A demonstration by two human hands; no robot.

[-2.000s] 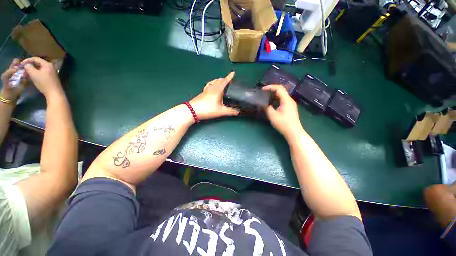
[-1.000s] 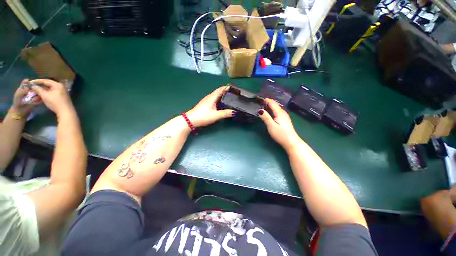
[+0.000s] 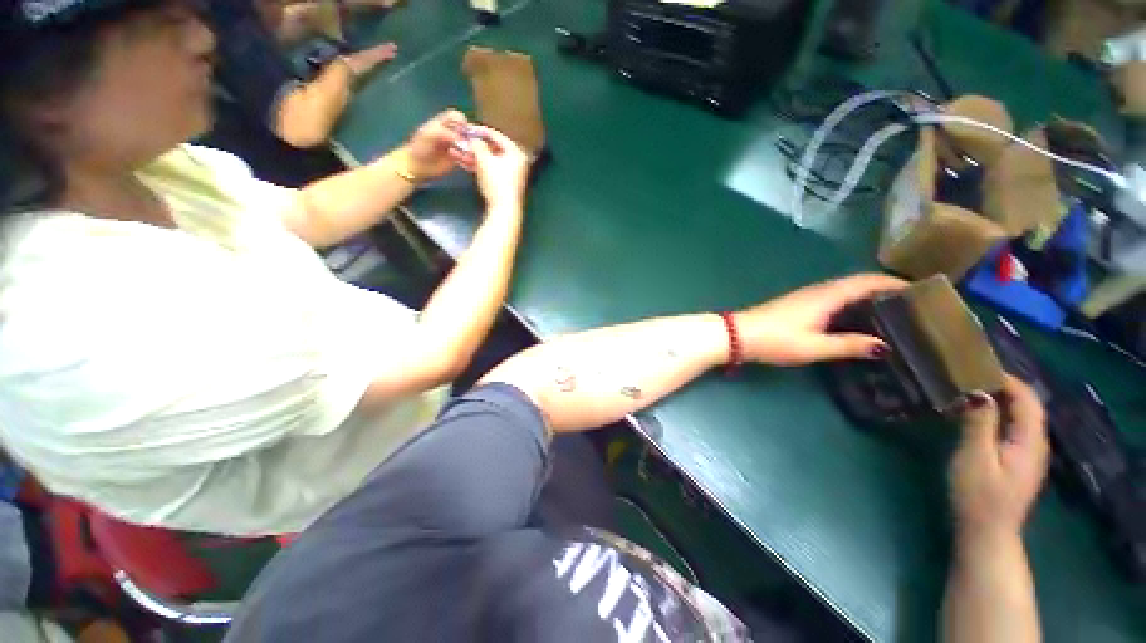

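Observation:
A small black retail box [image 3: 910, 358] is held between my two hands, with its brown kraft lid [image 3: 953, 339] raised. My left hand [image 3: 823, 324] grips the box's far left side. My right hand [image 3: 999, 452] holds the near right end, with the thumb at the lid's lower edge. What is inside the box is hidden by blur and angle. Blurred dark boxes [image 3: 1091, 446] lie on the bench to the right of my right hand.
A person [image 3: 189, 314] sits at my left with both hands on a small whitish piece beside an open brown-lidded box [image 3: 507, 101]. An open brown carton [image 3: 936, 226], blue bin [image 3: 1049, 270], white cable [image 3: 829, 145] and black machine [image 3: 704, 48] stand beyond.
The view has swung left, so the neighbour shows more fully. The box was closed-looking two seconds ago, then showed a dark open side; now its brown lid stands up.

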